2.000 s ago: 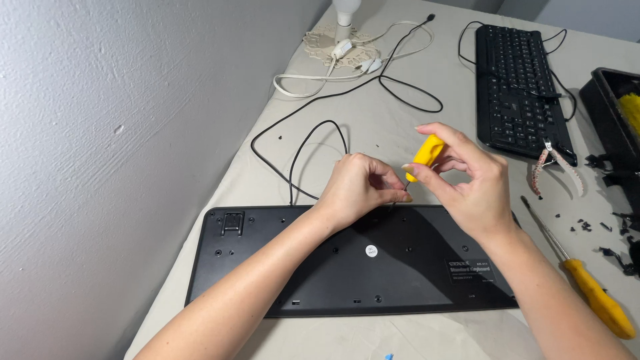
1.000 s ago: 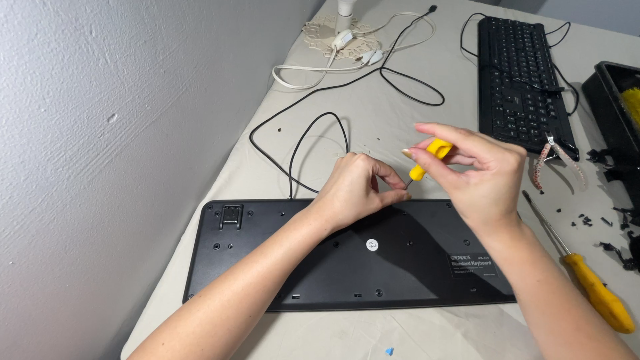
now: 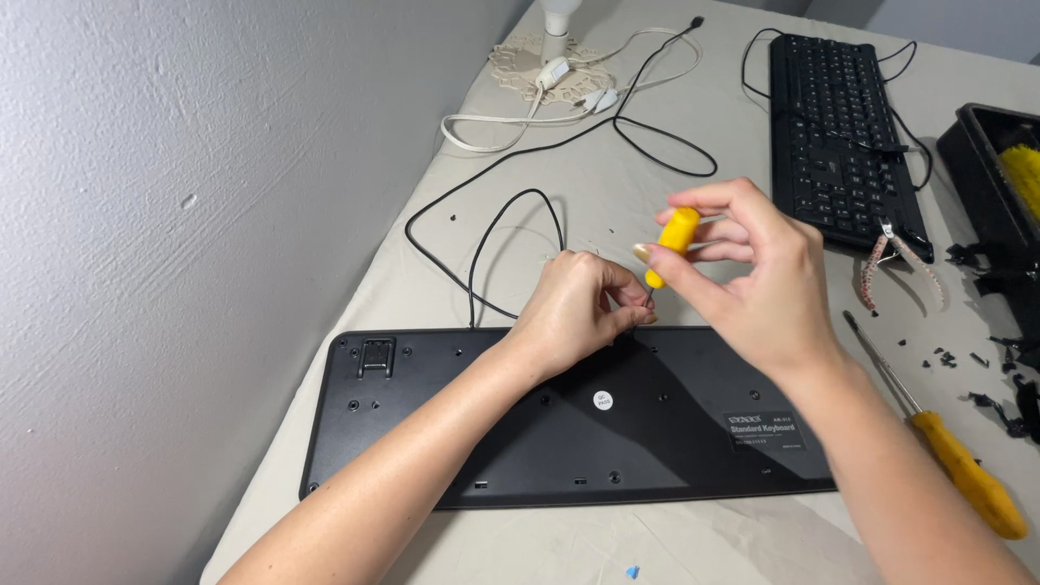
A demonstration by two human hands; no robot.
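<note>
A black computer keyboard point(image 3: 504, 439) lies face down on the cloth-covered table, its screw holes and one folding foot showing. In my right hand point(image 3: 747, 276) is a small screwdriver with a yellow handle point(image 3: 676, 236), held between thumb and fingers and tilted. Its thin shaft points down to the keyboard's far edge, where the fingertips of my left hand point(image 3: 581, 301) pinch around the lower shaft. The tip is hidden by those fingers. My left wrist is above the keyboard's back.
A second keyboard point(image 3: 845, 138) lies at the back right, with nippers point(image 3: 900, 260) by its near end. A larger screwdriver point(image 3: 967, 471), black scraps point(image 3: 946, 357) and a black bin point(image 3: 975, 154) are at right. Black cable point(image 3: 487, 175) loops behind; a lamp base point(image 3: 555, 41) stands farther back.
My right hand has shifted its fingers around the yellow handle, which now stands more upright than a second ago. My left hand stays at the keyboard's far edge.
</note>
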